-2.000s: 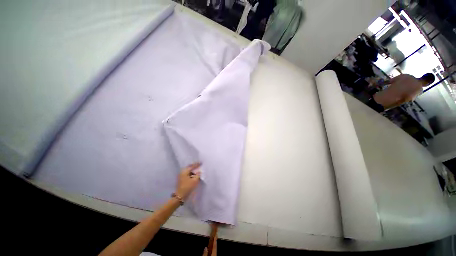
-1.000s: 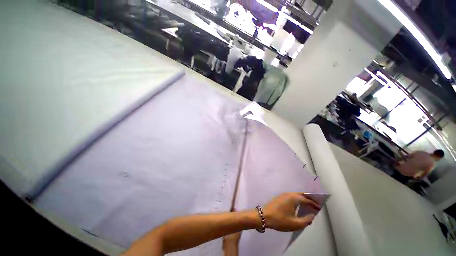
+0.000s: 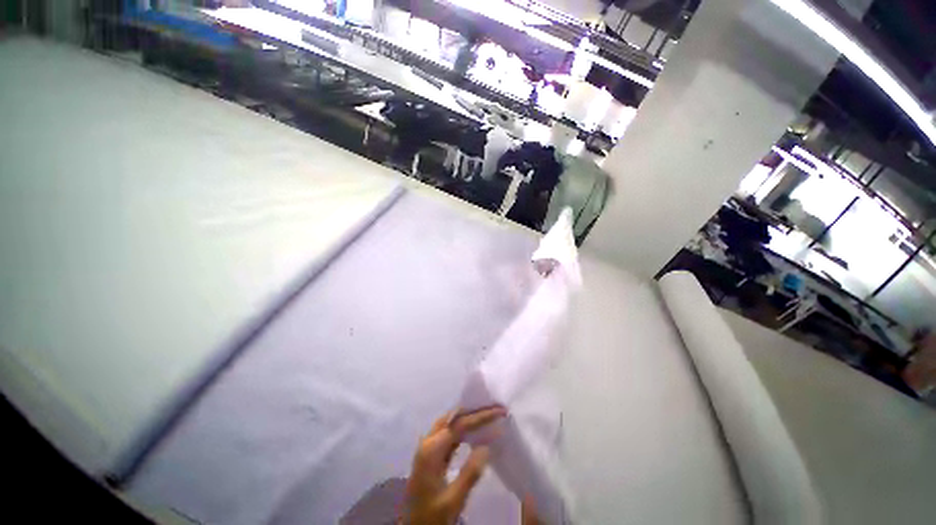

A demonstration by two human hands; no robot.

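Note:
The pale lilac marker paper (image 3: 339,349) lies across the table. Its right part is lifted and folded over into a narrow strip, with a pointed, curled end at the far side. My left hand (image 3: 452,456) is at the bottom centre, fingers bent on the near part of this fold, gripping it. The rolled edge of the marker (image 3: 262,318) lies along the sheet's left side. Only a small skin-coloured bit of my right hand (image 3: 529,510) shows at the bottom edge, mostly hidden by the sheet; its grip cannot be seen.
A thick white paper roll (image 3: 734,395) lies across the cutting table (image 3: 154,195) on the right. A wide pale pillar (image 3: 708,133) stands behind the table. Green and dark cloth (image 3: 580,195) hangs beyond the far edge. A person's part (image 3: 921,364) shows at the right rim.
My left hand has moved left from near the white roll. The sheet's right part, spread towards that roll a second ago, is now folded back and narrow. The view has shifted, and the person is nearly out of it.

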